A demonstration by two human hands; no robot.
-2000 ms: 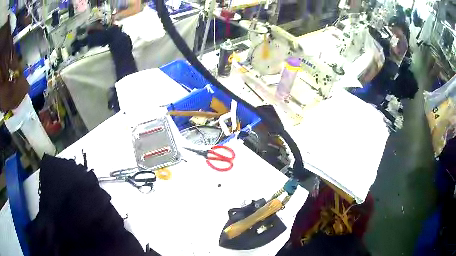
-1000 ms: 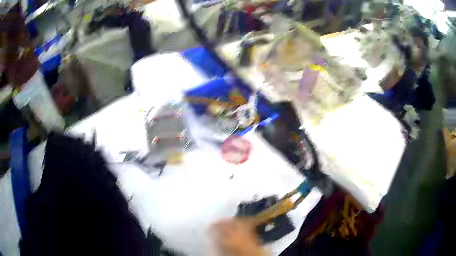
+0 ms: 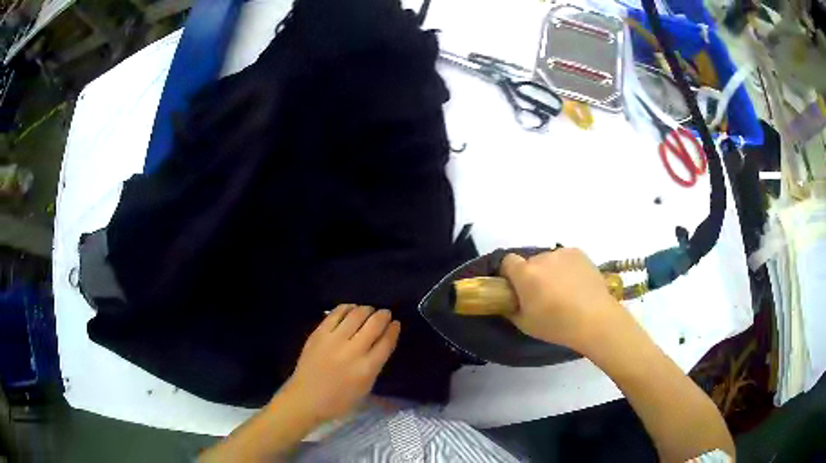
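A large black garment piece [image 3: 299,181] with raw edges covers the left and middle of the white table. My right hand [image 3: 563,294] is closed round the pale wooden handle of the steam iron [image 3: 507,339]. The iron's pointed tip faces left, at the garment's right edge; whether its plate rests on the cloth there is hard to tell. My left hand [image 3: 350,348] lies palm down on the cloth near the front edge, left of the iron's tip, fingers close together. The rounded end of a grey padded board [image 3: 98,269] shows from under the cloth at the left.
A blue bar [image 3: 188,77] lies beneath the cloth. Black-handled shears [image 3: 530,98], a metal tray [image 3: 581,56], a yellow-orange piece [image 3: 578,114] and red-handled scissors [image 3: 682,155] lie at the back. A blue bin [image 3: 744,99] stands at the far right. The iron hose [image 3: 715,194] runs along the right.
The view has turned down and left onto the garment. My right hand has taken hold of the iron, which now points left beside the cloth. My left hand now shows on the cloth.
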